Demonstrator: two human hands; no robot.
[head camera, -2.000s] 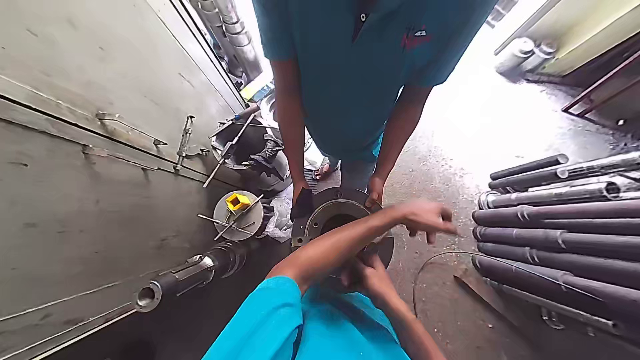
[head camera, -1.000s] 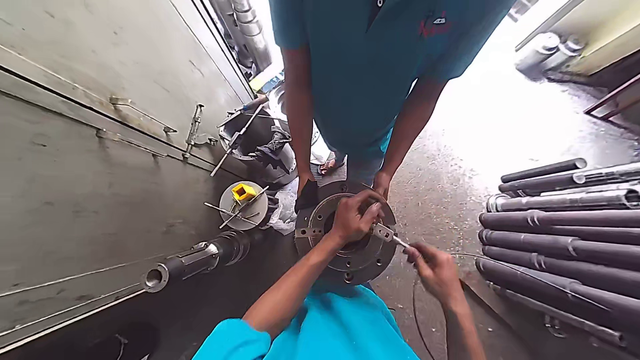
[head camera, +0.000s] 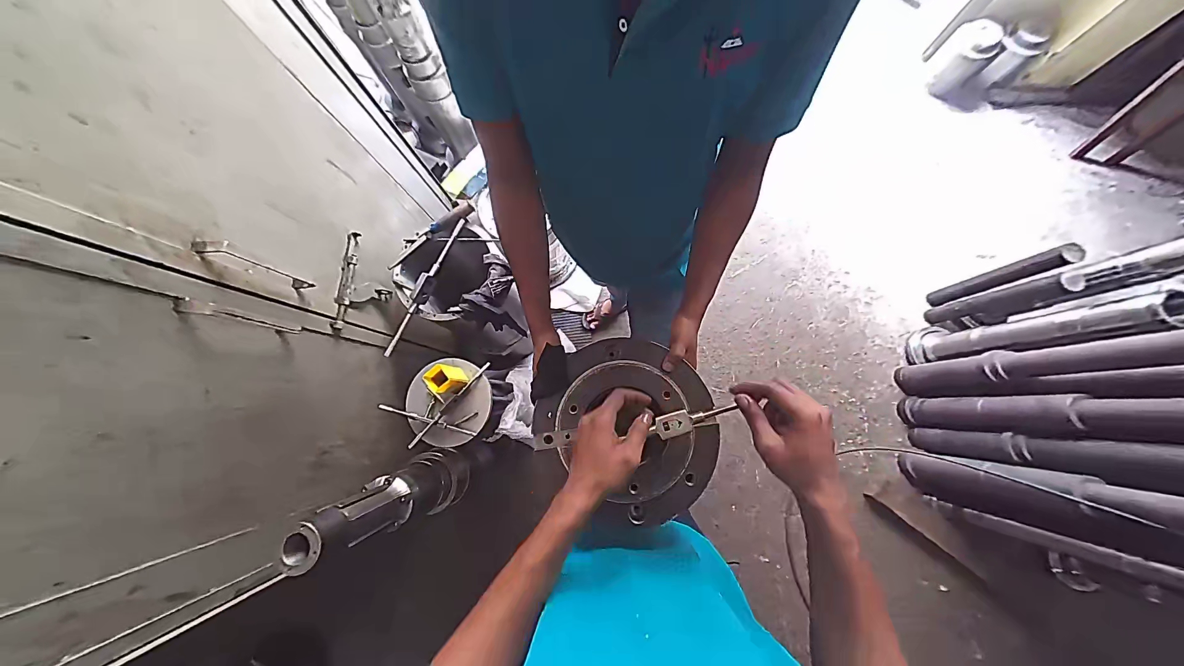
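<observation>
A round metal flange (head camera: 705, 462) with bolt holes lies across the middle, a co-worker's hands gripping its far rim. Over its central bore runs a flat metal bar tool (head camera: 672, 425) with a slotted block and a thin rod handle toward the right; it may be a tap wrench, its exact kind is unclear. My left hand (head camera: 610, 446) is closed around the middle of this bar, above the bore. My right hand (head camera: 786, 435) pinches the rod's right end between thumb and fingers, just beyond the flange's right edge.
A co-worker in a teal shirt (head camera: 629, 166) stands opposite. Dark pipes (head camera: 1036, 407) are stacked at right. At left are metal cabinet doors (head camera: 139, 370), a round plate with rods and a yellow block (head camera: 446, 378), and a machined metal shaft (head camera: 361, 518).
Two seconds ago my arms crossed over the flange; now they are apart. Since one second ago my right hand has shifted from below the rod to its outer end.
</observation>
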